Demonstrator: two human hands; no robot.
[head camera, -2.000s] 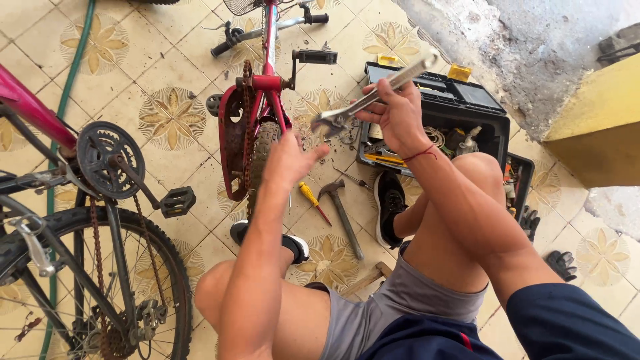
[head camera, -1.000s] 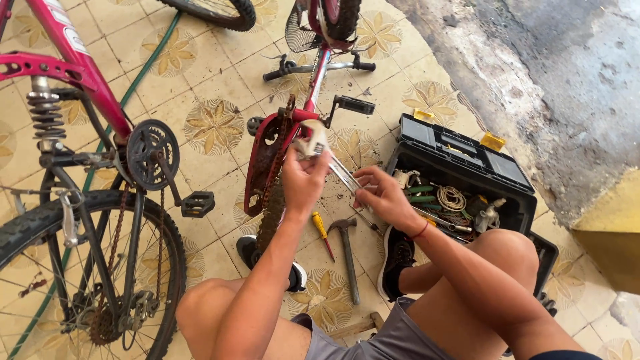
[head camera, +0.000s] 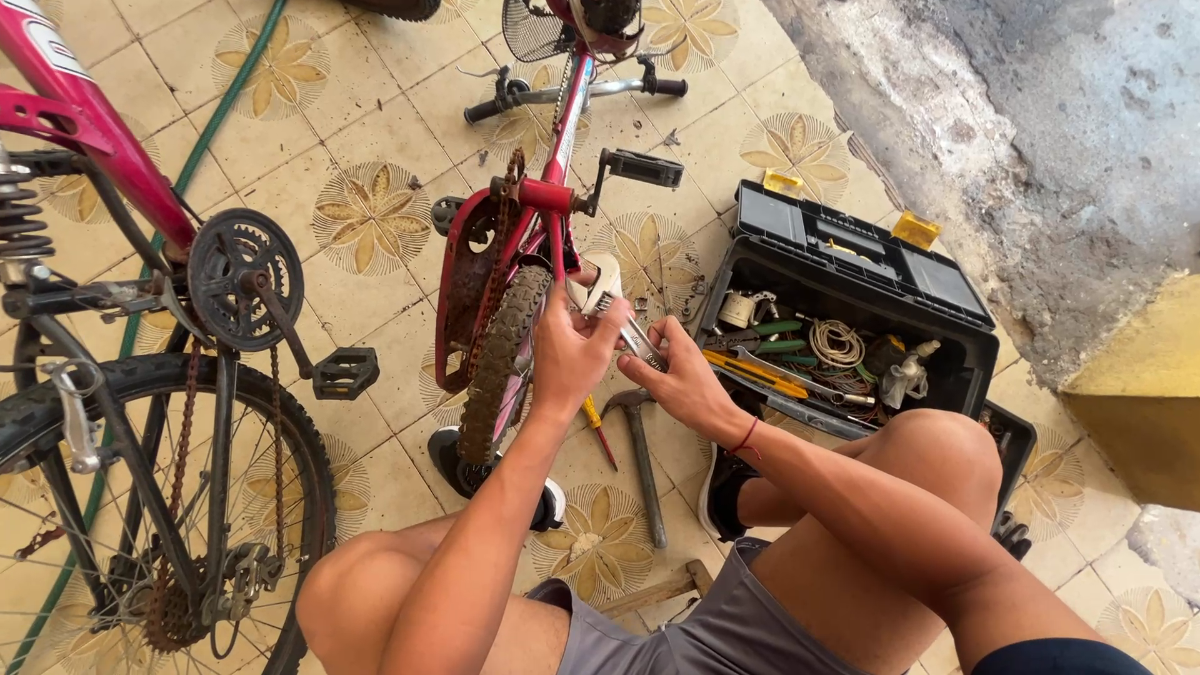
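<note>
An adjustable wrench (head camera: 641, 339) is held between both hands, its jaws pointing up and left, close to the rear of a small pink bicycle (head camera: 555, 169). My left hand (head camera: 574, 352) has its fingers at the wrench's head and adjusting screw, beside the knobby tire (head camera: 502, 375). My right hand (head camera: 682, 375) grips the handle lower down. Whether the jaws touch the bicycle cannot be told. Below the hands, a claw hammer (head camera: 647, 473) and a screwdriver (head camera: 598, 427) with a yellow handle lie on the tiles.
To the right stands an open black toolbox (head camera: 848, 281) with pliers, coiled cord and other tools. A larger pink bicycle (head camera: 141, 178) fills the left side, with a green hose (head camera: 211, 122) behind it. Handlebars (head camera: 572, 94) rest on the tiles at the top. A yellow block (head camera: 1139, 394) stands far right.
Two seconds ago my right hand held the wrench raised near the toolbox, with my left hand off it. The wrench has come down and left to the small bicycle, and both hands are on it.
</note>
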